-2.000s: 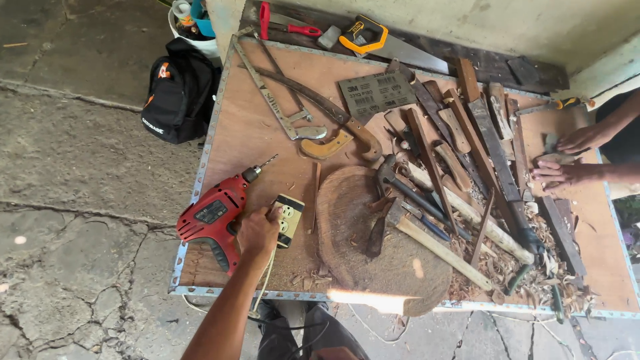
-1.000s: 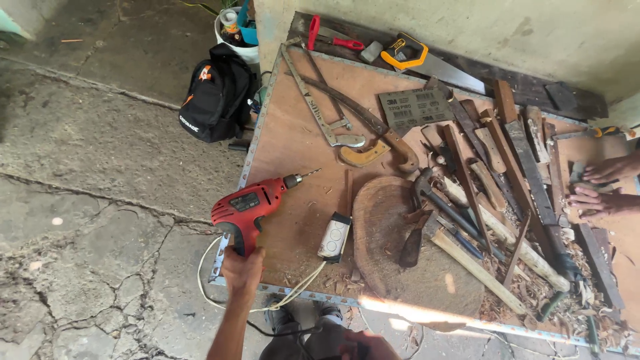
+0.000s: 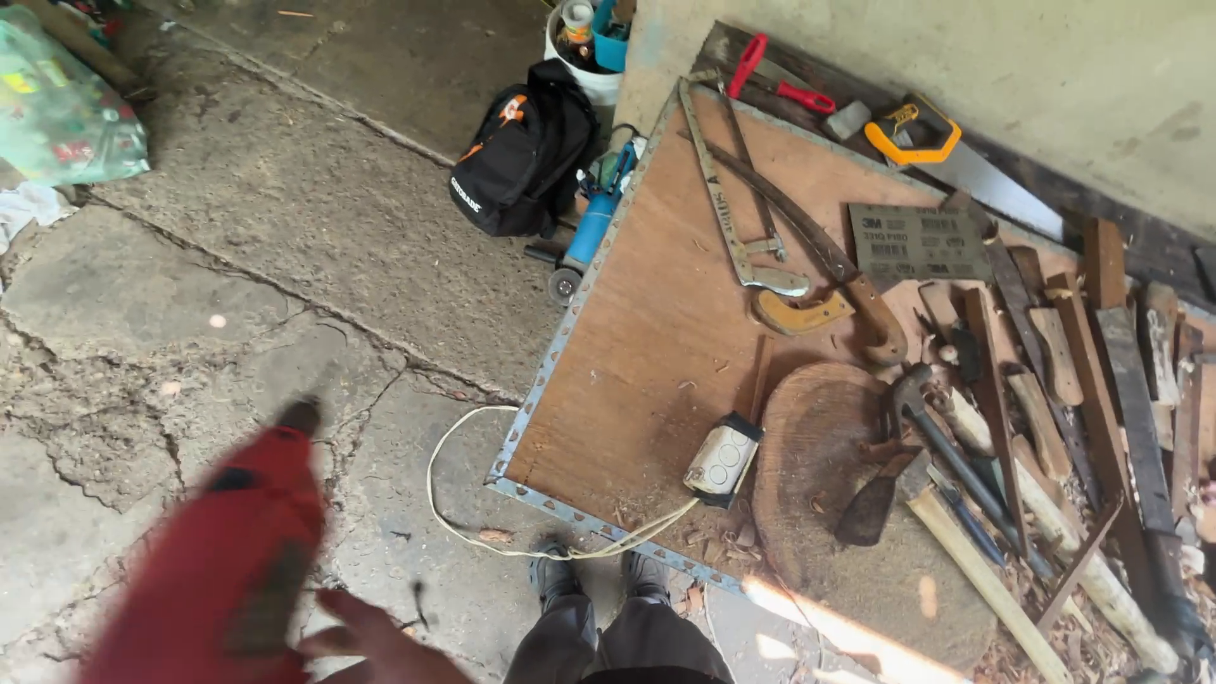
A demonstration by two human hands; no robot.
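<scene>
A red power drill (image 3: 223, 560), blurred and close to the camera, is over the concrete floor at the lower left, its chuck pointing up. My left hand is not visible; the drill's body or the frame edge hides whatever holds its handle. Beside the drill's lower right side is my right hand (image 3: 380, 641), blurred, fingers spread toward the drill; whether they touch it I cannot tell. A white outlet box (image 3: 724, 460) with a pale cord lies on the plywood tabletop (image 3: 608, 380), left of a round wood slab (image 3: 807, 446).
Hacksaw frame (image 3: 717, 190), curved pruning saw (image 3: 807, 218), sandpaper sheet (image 3: 920, 242), yellow-handled handsaw (image 3: 997, 185), hammer (image 3: 959, 456) and wood pieces crowd the table. A black backpack (image 3: 522, 152), a blue angle grinder (image 3: 591, 228) and a bucket (image 3: 594, 76) stand beyond its left edge.
The drill has left the tabletop and moved left over the floor, closer to the camera. My left hand, on its handle a second ago, has gone from sight. The view has shifted left.
</scene>
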